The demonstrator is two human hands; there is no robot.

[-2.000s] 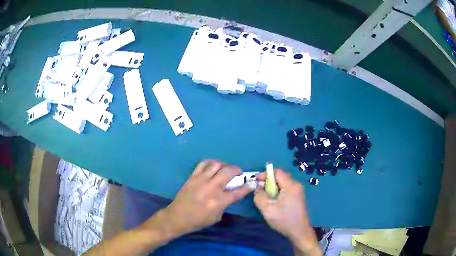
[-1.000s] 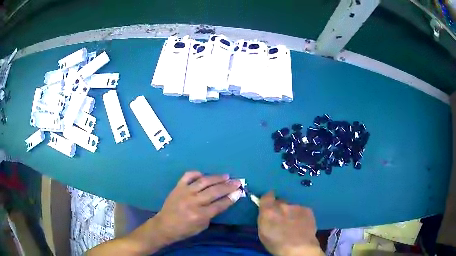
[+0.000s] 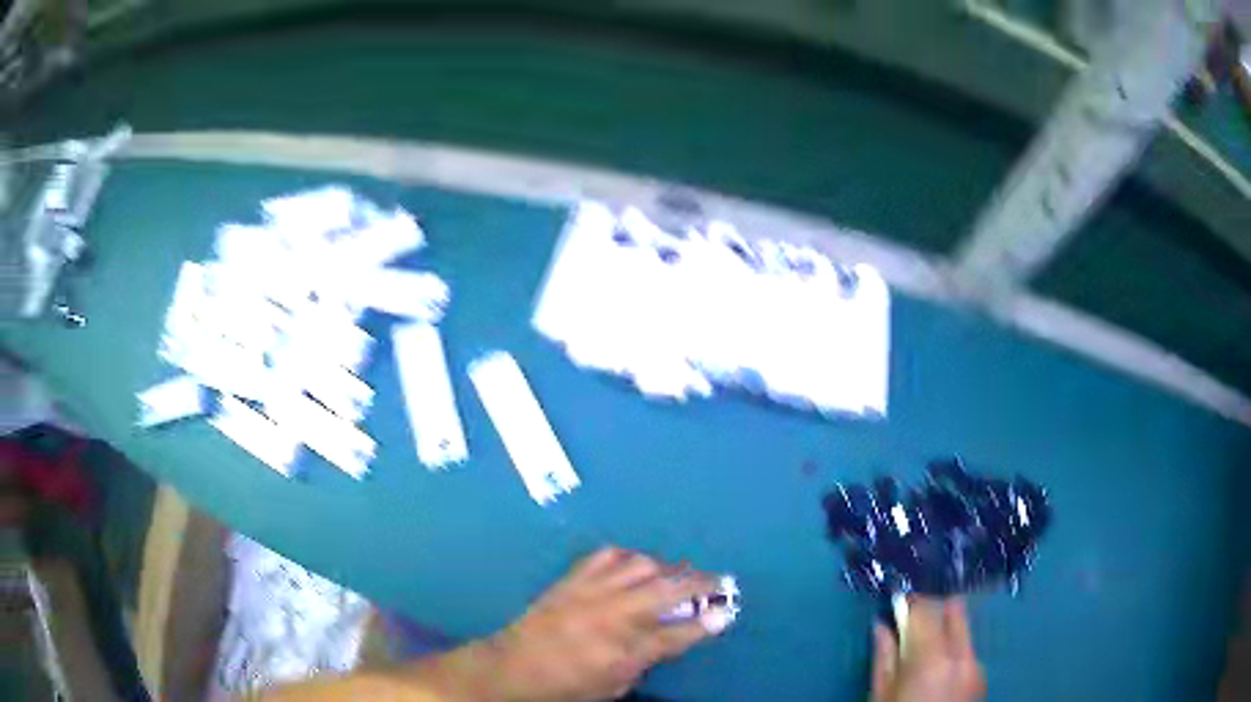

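The frame is blurred. My left hand point(image 3: 604, 624) holds a white housing point(image 3: 722, 598), whose end with a dark spot sticks out past the fingertips, above the bench near its front edge. My right hand point(image 3: 936, 658) is at the near edge of the pile of black inserts point(image 3: 940, 528), cut off by the bottom of the picture. A pale-handled tool point(image 3: 901, 620) shows upright between its fingers. Whether the fingers touch an insert cannot be seen.
A heap of white housings point(image 3: 275, 322) lies on the left, with two loose ones point(image 3: 524, 425) beside it. A row of fitted housings point(image 3: 720, 309) lies at the far edge. A metal upright point(image 3: 1084, 151) stands at the back right. An open carton of white pieces point(image 3: 295, 610) is below left.
My right hand has moved right, away from the housing, to the black inserts, with the tool still in it. My left hand still holds the housing. The camera view has shifted.
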